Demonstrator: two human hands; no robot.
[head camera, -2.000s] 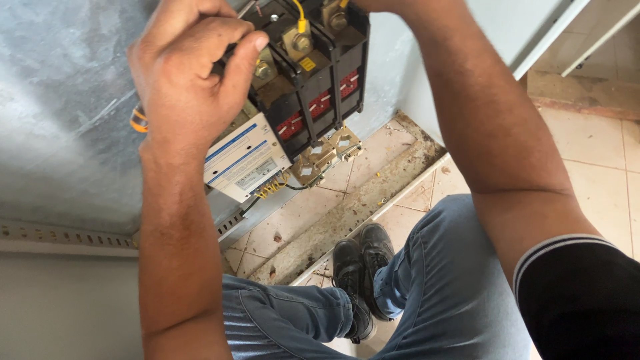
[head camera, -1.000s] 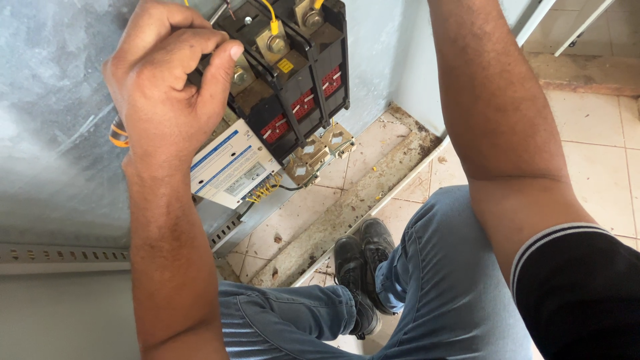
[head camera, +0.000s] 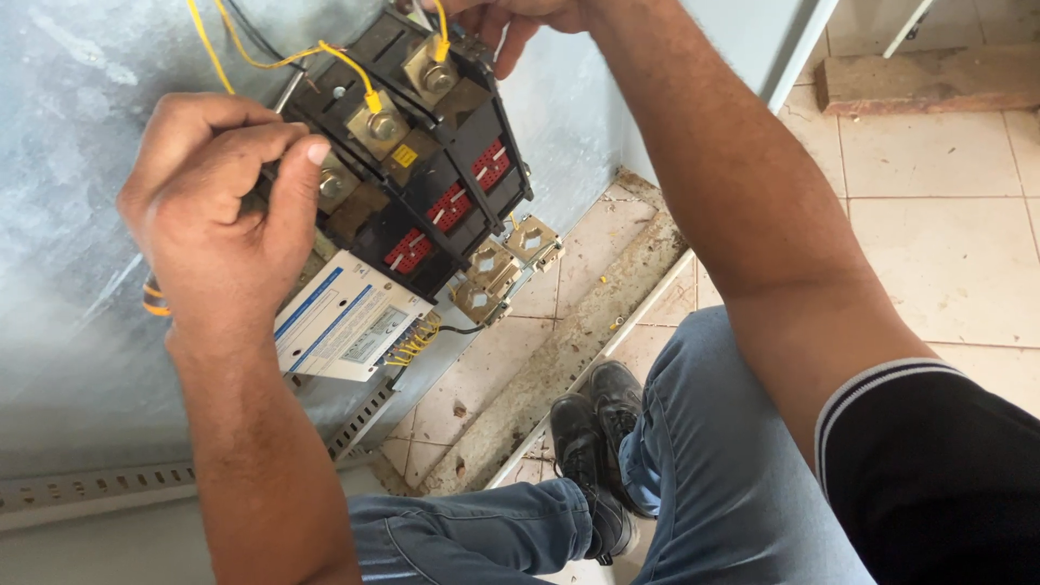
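My left hand (head camera: 231, 195) is curled around a screwdriver, its orange and black handle end (head camera: 154, 299) showing below the palm and a metal shaft (head camera: 288, 91) above the fingers. Beside it is a black three-pole electrical switching unit (head camera: 422, 171) with red perforated inserts and bolted metal terminals (head camera: 380, 126). Yellow wires (head camera: 349, 63) with crimped lugs run to two of these terminals. At the top edge, my right hand (head camera: 520, 24) is at the unit's upper corner, partly cut off by the frame; what its fingers hold cannot be told. A white labelled module (head camera: 349, 317) adjoins the unit.
Metal plates with openings (head camera: 487, 276) lie at the unit's lower side, near small yellow wiring (head camera: 416, 341). A slotted metal rail (head camera: 97, 487) crosses the lower left. The cabinet's white edge (head camera: 642, 313) borders tiled floor, and a wooden block (head camera: 926, 81) lies at upper right.
My right hand has come into view at the top edge, where only the forearm showed one second ago. My left hand stays curled beside the unit. The view has shifted slightly.
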